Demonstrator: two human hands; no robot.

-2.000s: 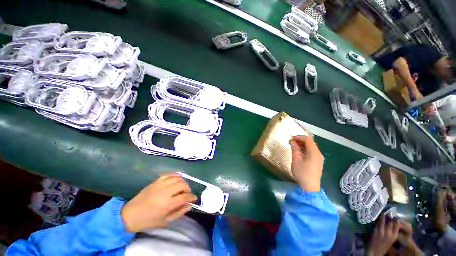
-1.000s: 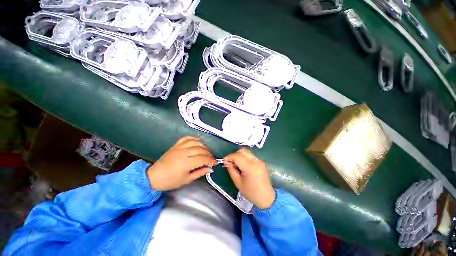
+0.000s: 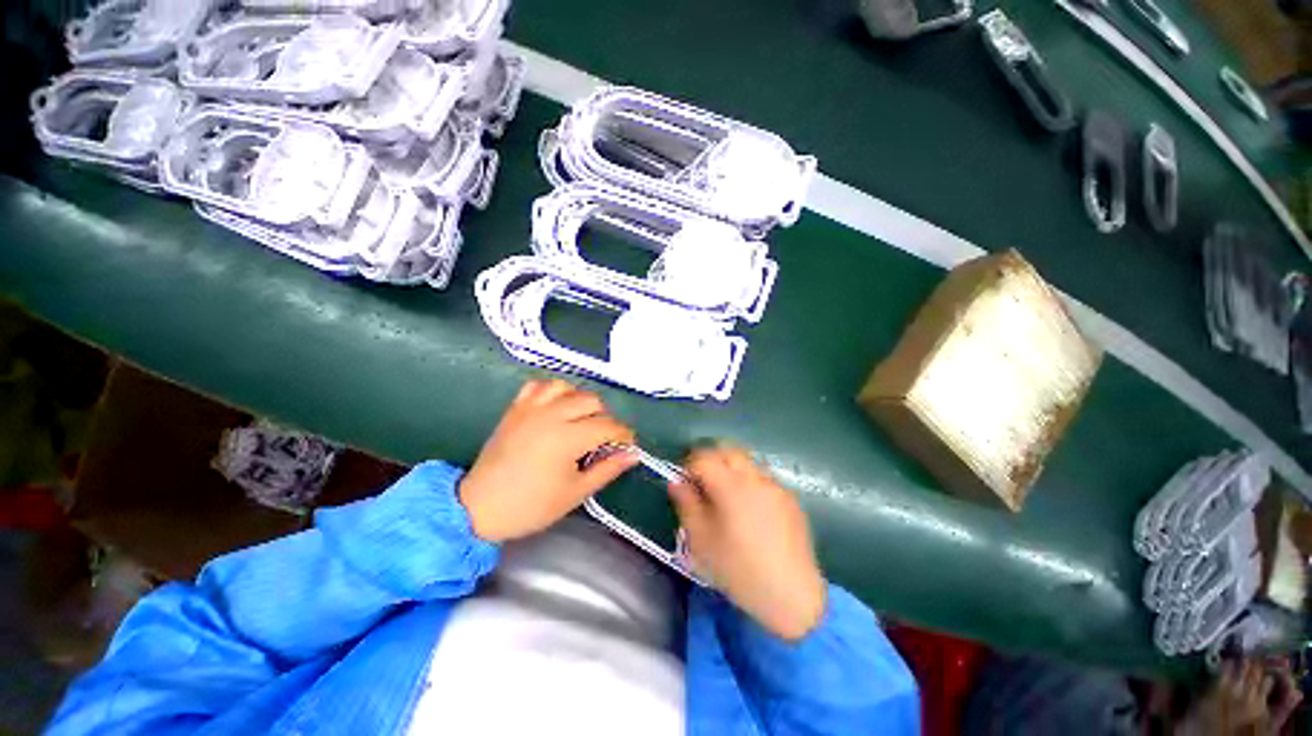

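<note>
A white plastic frame (image 3: 633, 535) lies between my two hands at the bench's near edge. My left hand (image 3: 540, 457) grips its left end with thumb and fingers. My right hand (image 3: 751, 535) is on its right end and covers much of it; the hand is slightly blurred. Whether a small insert is between the fingertips cannot be told. Three short nested stacks of white frames (image 3: 676, 345) lie just ahead of my hands. An open brown carton (image 3: 899, 377) with tightly packed, pale shiny contents stands to the right, touched by neither hand.
Large overlapping frame stacks (image 3: 295, 170) lie at the far left. Loose frames (image 3: 1104, 170) lie on the belt beyond the pale stripe (image 3: 892, 224). A neighbour's frame pile (image 3: 1206, 546) and a person's hands (image 3: 1249, 699) are at far right. An open box with white parts (image 3: 276, 463) is below the bench.
My right hand has come from the carton to the frame. Since a second ago it has moved slightly right and down along the frame, while my left hand still holds the left end.
</note>
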